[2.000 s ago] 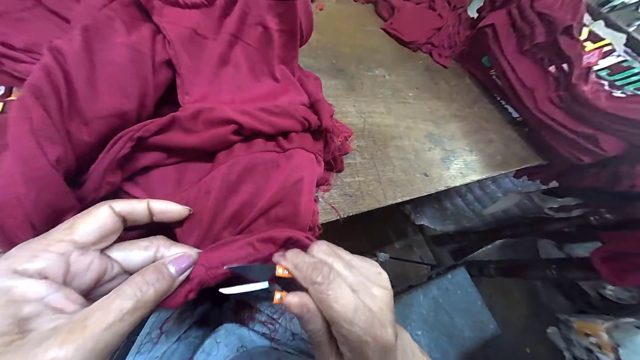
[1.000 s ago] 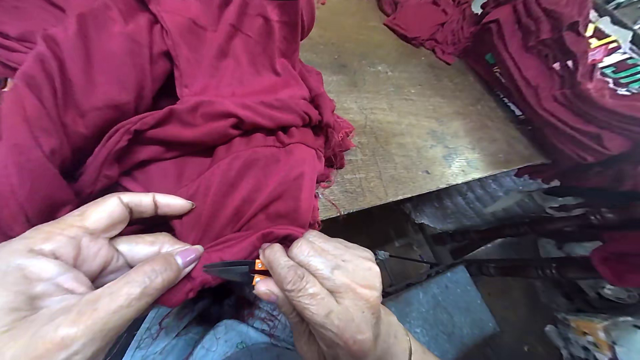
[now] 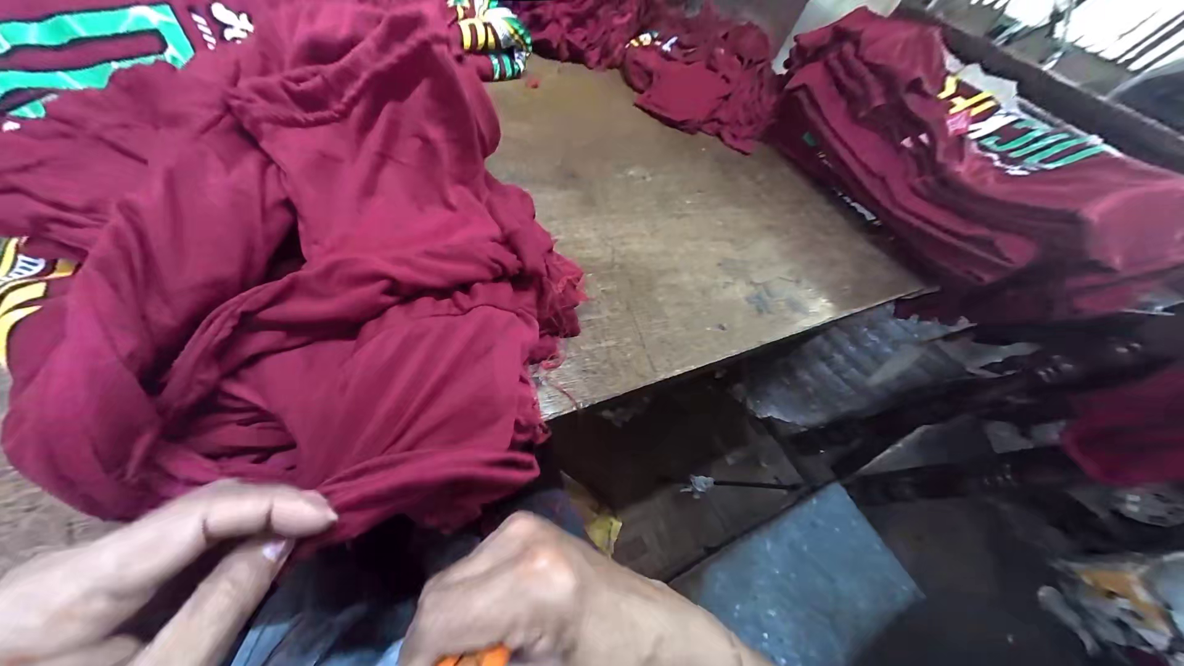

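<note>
Maroon knit fabric (image 3: 398, 370) lies bunched over the near left of the wooden table, and its lower edge hangs over my lap. At that edge, my left hand (image 3: 176, 564) has a fold of the cloth between thumb and forefinger. To the right and lower, apart from the cloth, my right hand (image 3: 536, 592) is closed around a small cutting tool with orange handle parts (image 3: 476, 657); its blades are hidden.
The bare wooden tabletop (image 3: 684, 250) reaches to an edge at the right. Maroon scraps (image 3: 703, 83) lie at its back, and stacked maroon printed pieces (image 3: 962, 185) stand right. Below are clear plastic (image 3: 832, 361) and a grey-blue flat surface (image 3: 805, 573).
My right hand, with the orange-handled tool, has moved down and away from the cloth edge. The dark blades seen earlier beside my left fingertips are out of sight. The view has shifted somewhat.
</note>
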